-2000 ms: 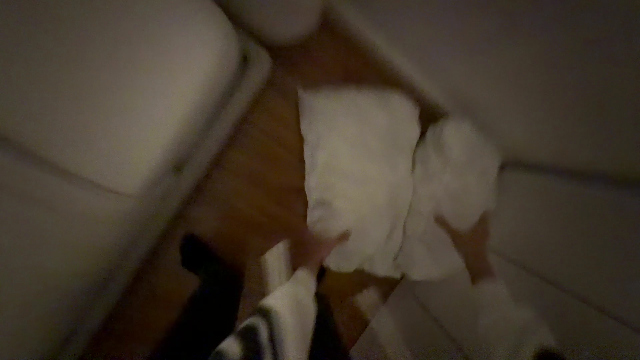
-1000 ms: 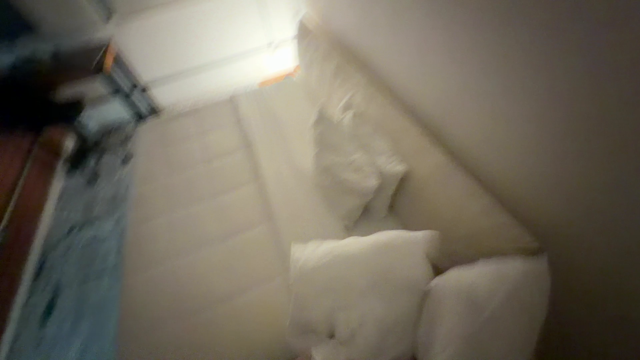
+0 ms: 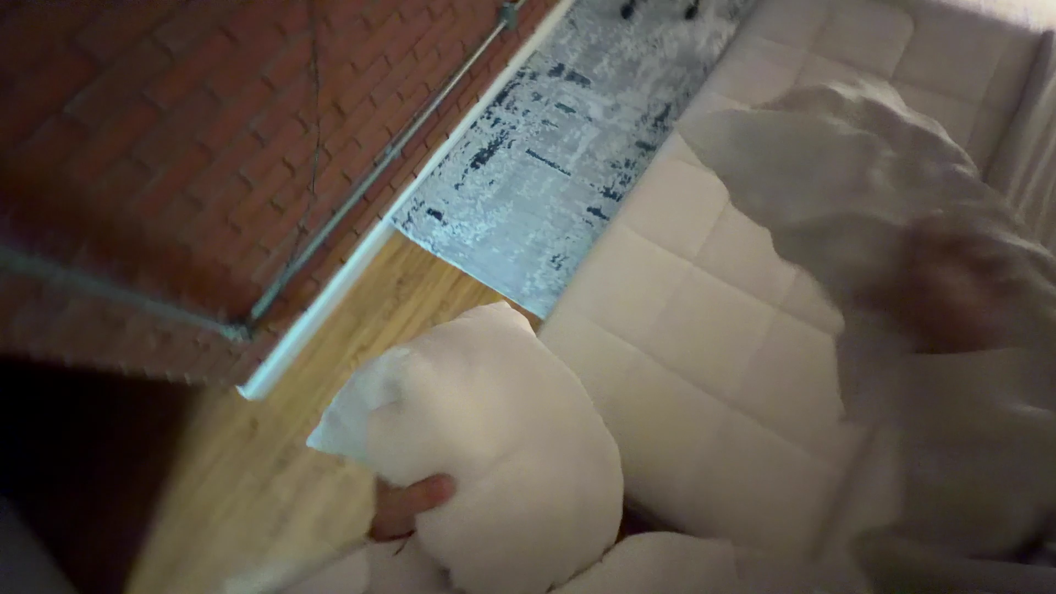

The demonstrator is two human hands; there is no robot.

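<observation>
A plump white pillow (image 3: 511,445) fills the lower middle of the head view, over the wood floor and beside the sofa. My left hand (image 3: 410,505) grips its lower left side, thumb on top and the other fingers hidden. At the right, a crumpled pale pillow or cloth (image 3: 825,173) lies over the light, square-stitched sofa (image 3: 668,289). My right hand (image 3: 949,285) is a motion-blurred shape against that fabric, and its fingers cannot be made out. Another piece of white fabric (image 3: 660,569) shows at the bottom edge.
A brick wall (image 3: 165,148) with metal conduit (image 3: 388,157) and a white baseboard (image 3: 330,309) runs along the left. Between wall and sofa lie a blue-grey patterned rug (image 3: 536,181) and wood flooring (image 3: 272,462). The lower left corner is dark.
The view has swung widely from floor to sofa and wall. Two seconds ago both hands were at two white pillows low over the floor; now the hands are farther apart, one pillow in my left hand.
</observation>
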